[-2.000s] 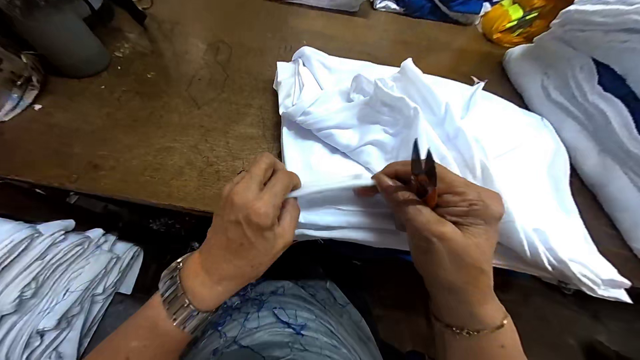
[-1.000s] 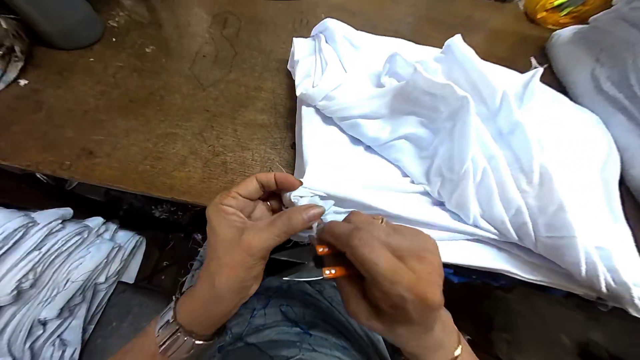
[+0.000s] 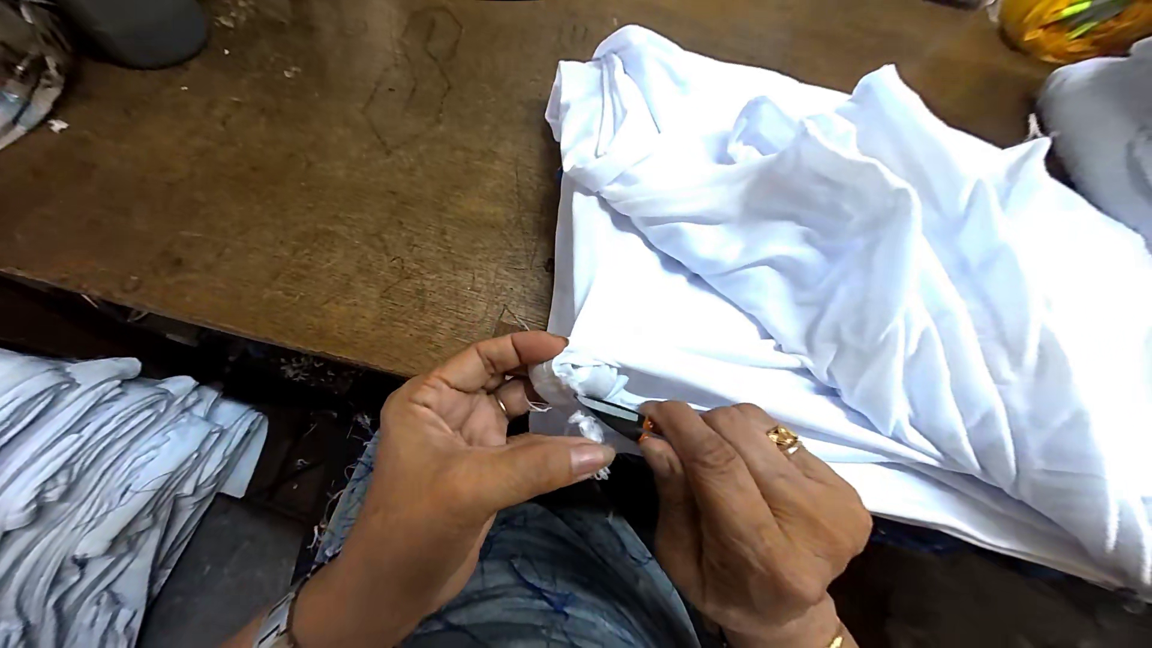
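Note:
White fabric (image 3: 792,243) lies bunched and folded over the front edge of the wooden table. At its near left corner is my left hand (image 3: 468,441), fingers touching a gathered edge of the cloth, with the thumb stretched below. A frayed white scrap (image 3: 590,436) hangs by that thumb. My right hand (image 3: 747,504) grips small thread snips (image 3: 621,416) with dark blades and orange parts; the blade tips touch the gathered edge. The palm side of the right hand is hidden.
On the left, below the table (image 3: 270,198), is a stack of white cloth pieces (image 3: 90,468). A grey container (image 3: 139,27) stands at the back left, an orange-yellow bundle (image 3: 1075,22) at the back right. Grey cloth (image 3: 1102,135) lies at the right edge.
Two seconds ago the snips pointed up in my right hand while both hands held the fabric edge; now their blades point left at the cloth. My left thumb has opened away from the fingers.

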